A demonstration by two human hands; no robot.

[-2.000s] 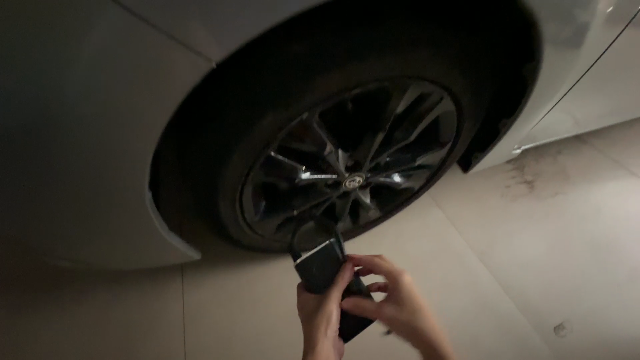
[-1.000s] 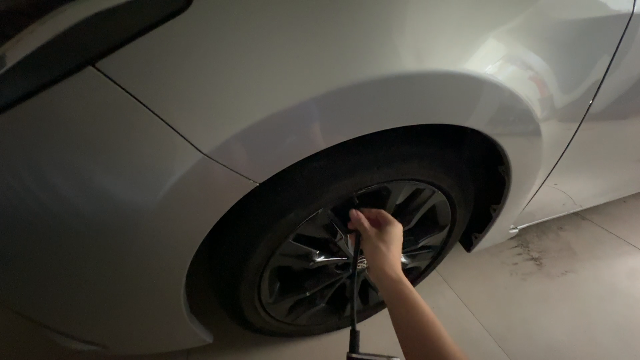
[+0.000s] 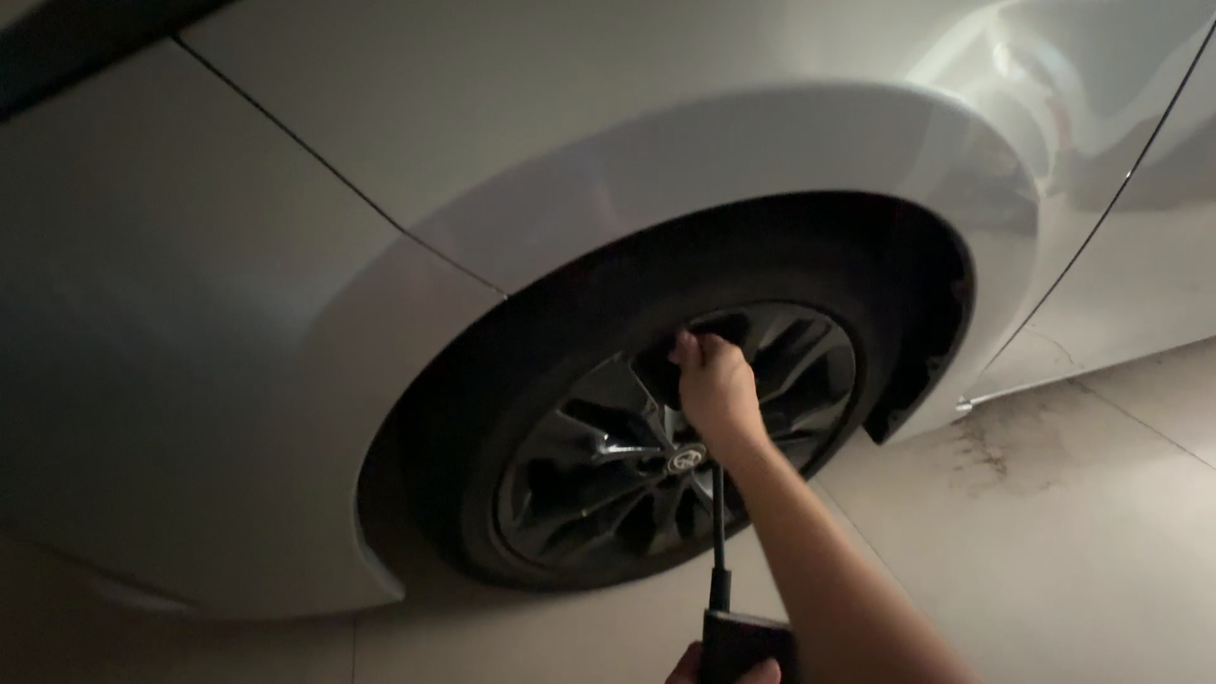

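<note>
My left hand [image 3: 686, 665] grips a dark portable tire inflator [image 3: 749, 648] at the bottom edge of the view. From its top a black air hose [image 3: 719, 532] rises and passes behind my right hand and wrist. My right hand [image 3: 719, 385] is at the upper part of the alloy wheel rim [image 3: 579, 494], its thumb and fingers pinched together near the rim's edge. What lies between those fingertips, and the hose's far end, are hidden. The black tire [image 3: 456, 456] surrounds the rim, with the round center cap [image 3: 686, 460] below my right hand.
The silver car fender [image 3: 608, 190] arches over the wheel, with a door seam at the right. Pale floor tiles [image 3: 893, 627] run below the car, with a dark stain [image 3: 988, 446] right of the wheel.
Two seconds ago both hands were together at the inflator, its hose looped; now the hose is stretched upward and my right hand is at the upper rim. The view has shifted upward.
</note>
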